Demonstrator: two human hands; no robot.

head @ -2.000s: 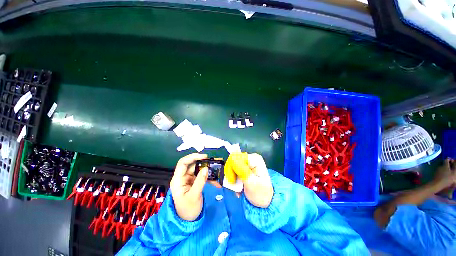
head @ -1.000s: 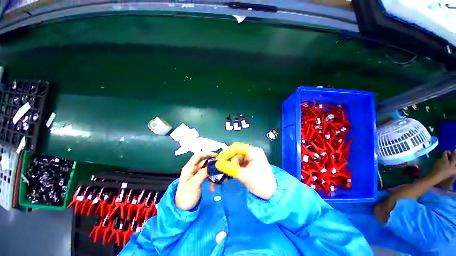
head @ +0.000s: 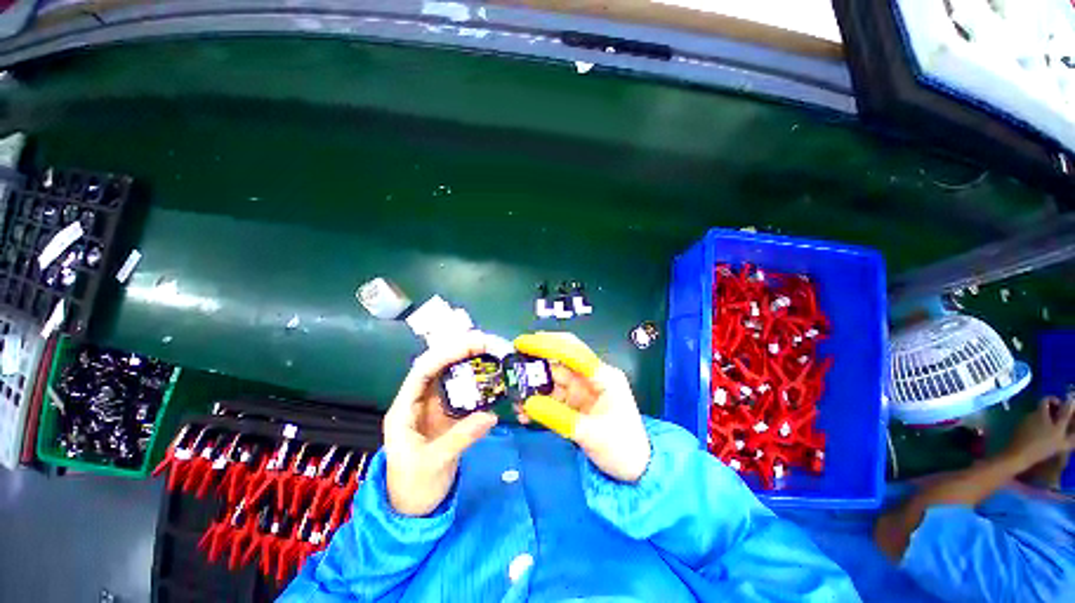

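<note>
My left hand (head: 427, 426) holds a small black unit (head: 473, 385) by its edges, with its inside facing up and white and yellow parts showing. My right hand (head: 586, 406), with yellow finger cots on its thumb and a finger, holds a second black piece (head: 531, 376) with a white label and green inside. The two pieces are side by side, close together; whether they are joined cannot be told. Both hands are in front of my blue smock, over the near edge of the green bench (head: 295, 224).
Ahead lie white wipes (head: 439, 318), a pale block (head: 381, 298), small black-and-white parts (head: 562, 302) and a round part (head: 644, 335). A blue bin (head: 690, 342) of red parts and a fan (head: 953, 363) stand right, beside another person's arm. A black tray (head: 189, 530) and green basket (head: 165, 424) are left.
The black unit now shows as two pieces side by side with their insides visible, one in each hand. My left hand has turned and moved slightly left.
</note>
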